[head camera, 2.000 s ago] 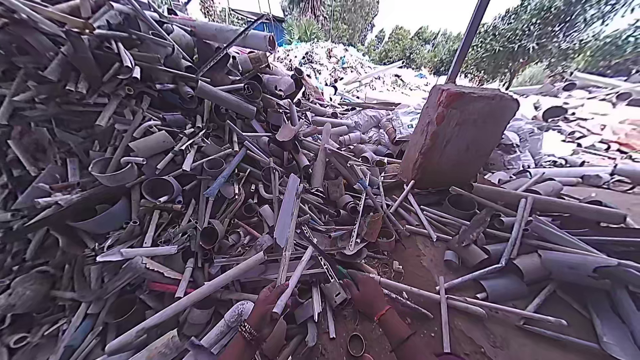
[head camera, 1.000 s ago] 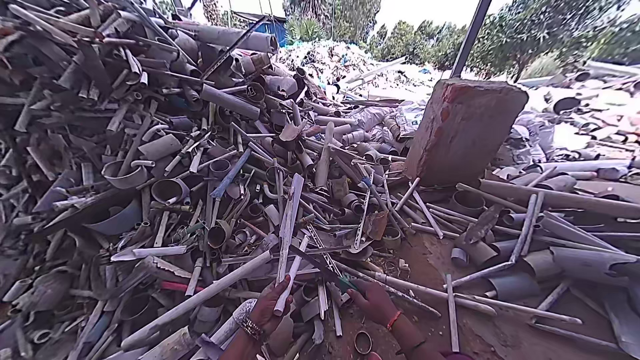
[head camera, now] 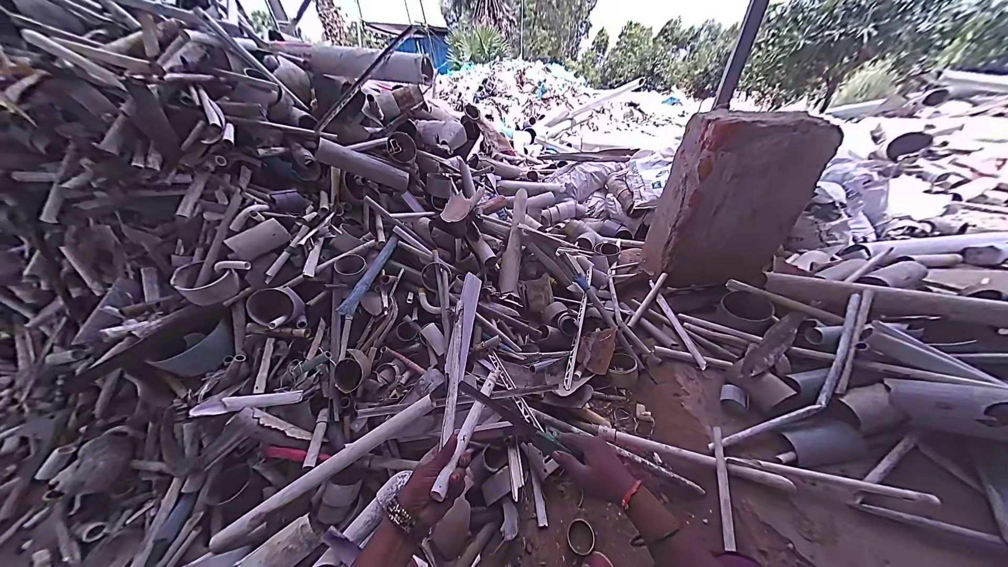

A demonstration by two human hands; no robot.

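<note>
My left hand, with a patterned band at the wrist, grips the lower end of a thin whitish pipe that points up and away. A long flat pale strip rises just behind that pipe. My right hand, with a red band at the wrist, is closed around the green handle of a long dark blade-like tool. The blade reaches up and left, close to the pipe. Its exact kind cannot be told. Cut pipe pieces and narrow strips lie below and between the hands.
A tall heap of scrap pipes fills the left and middle. A reddish block stands at the back right with a post behind it. Long pipes and wide pipe sections lie at the right. A short pipe ring sits on the dirt nearby.
Both hands stay close together, the left on the pipe and the right on the tool. The green handle shows less than one second ago. The view has shifted slightly.
</note>
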